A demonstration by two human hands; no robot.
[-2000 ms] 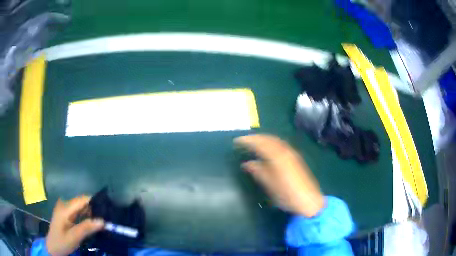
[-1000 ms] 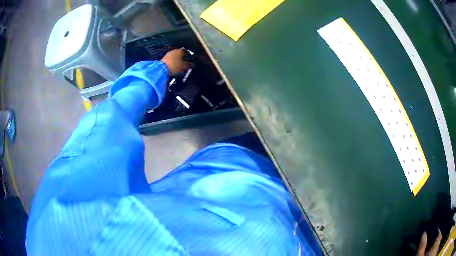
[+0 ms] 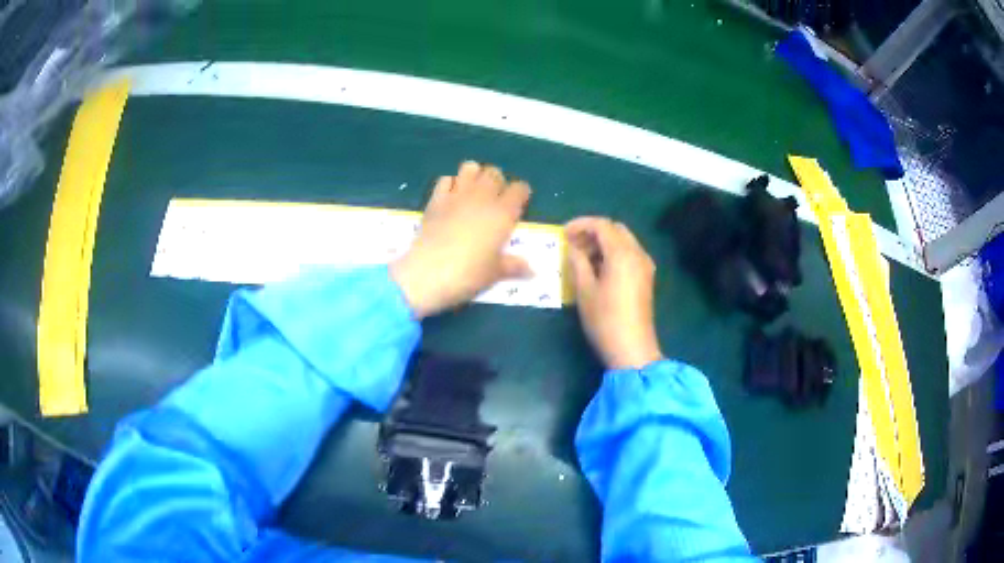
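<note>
The white adhesive tape sheet (image 3: pixel 286 242) with small blue marks and a yellow edge lies flat in front of me. My left hand (image 3: pixel 465 236) is over its right part, fingers spread, with nothing seen held in it. My right hand (image 3: pixel 614 288) is at the sheet's bare yellow right end, thumb and fingertips close together; whether they pinch a strip cannot be told. A black plastic part (image 3: pixel 440 440) lies on the green table just below my left forearm, glossy end toward me, with no white strip seen on it.
Several black parts (image 3: pixel 776 247) lie piled at the right. Spare yellow-and-white tape sheets (image 3: pixel 870 319) are fanned at the right table edge. A yellow strip (image 3: pixel 79 253) lies at the left. Crumpled clear plastic (image 3: pixel 55 110) is at the far left. A blue cloth-like item (image 3: pixel 842 105) is at the upper right.
The view has swung back from the crate at the left to the table. My left hand has left the crate and is over the sheet. A black part now lies in front of me.
</note>
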